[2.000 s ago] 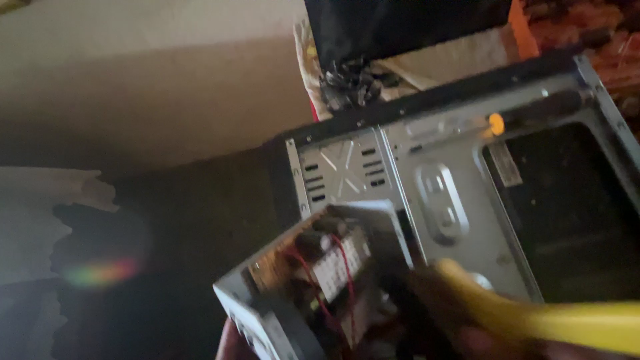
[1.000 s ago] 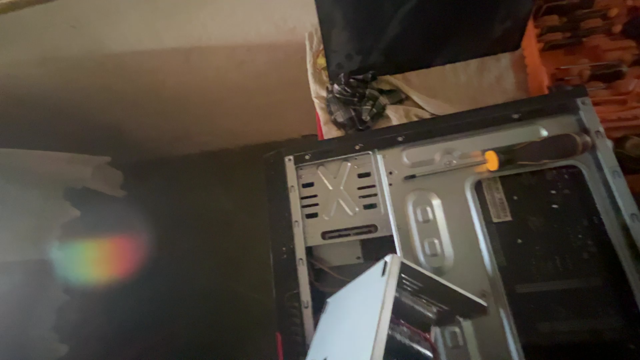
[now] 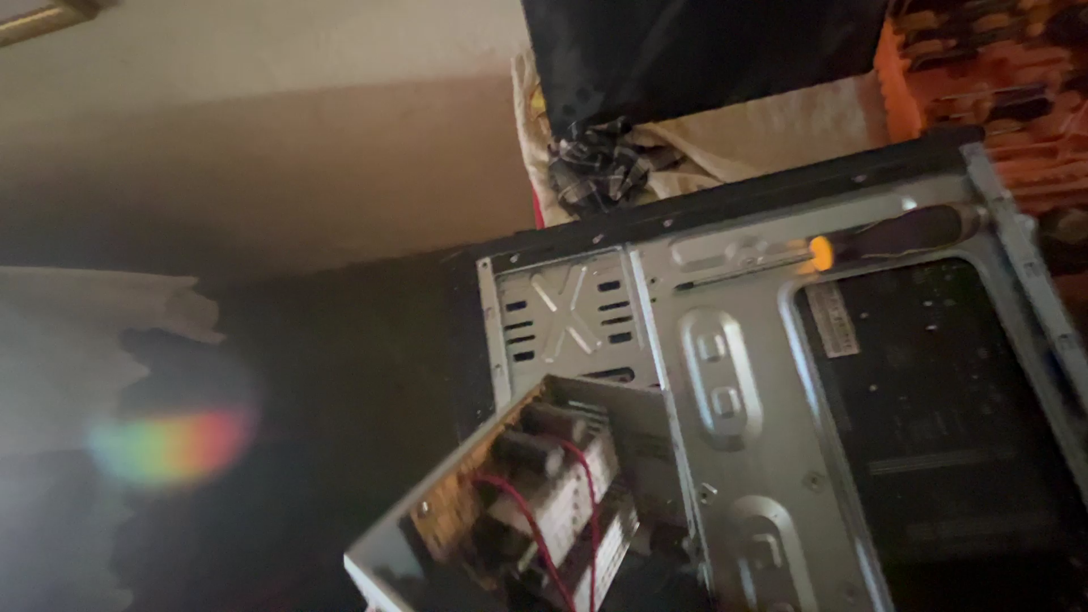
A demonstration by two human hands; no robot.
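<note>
An uncovered power supply unit (image 3: 544, 493) with a circuit board, capacitors, heatsinks and red wires is tilted at the bottom centre, over the lower left part of an open metal computer case (image 3: 731, 476). A sliver of skin may show at its lowest left edge, but neither hand can be made out. A screwdriver (image 3: 892, 238) with a black and yellow handle lies across the upper part of the case, its shaft pointing left. Through the case's large cutout a dark board (image 3: 935, 425) shows, with a white label.
Behind the case stand a dark flat panel (image 3: 705, 59) and a crumpled checked cloth (image 3: 603, 166) on pale fabric (image 3: 765, 127). An orange crate (image 3: 905, 76) of tools is at the upper right. A beige wall (image 3: 340, 153) rises at the left.
The power supply has turned: its inside with the red wires faces the view now, while a second ago mostly its outer metal side showed. A yellow-handled tool at lower right two seconds ago is out of view.
</note>
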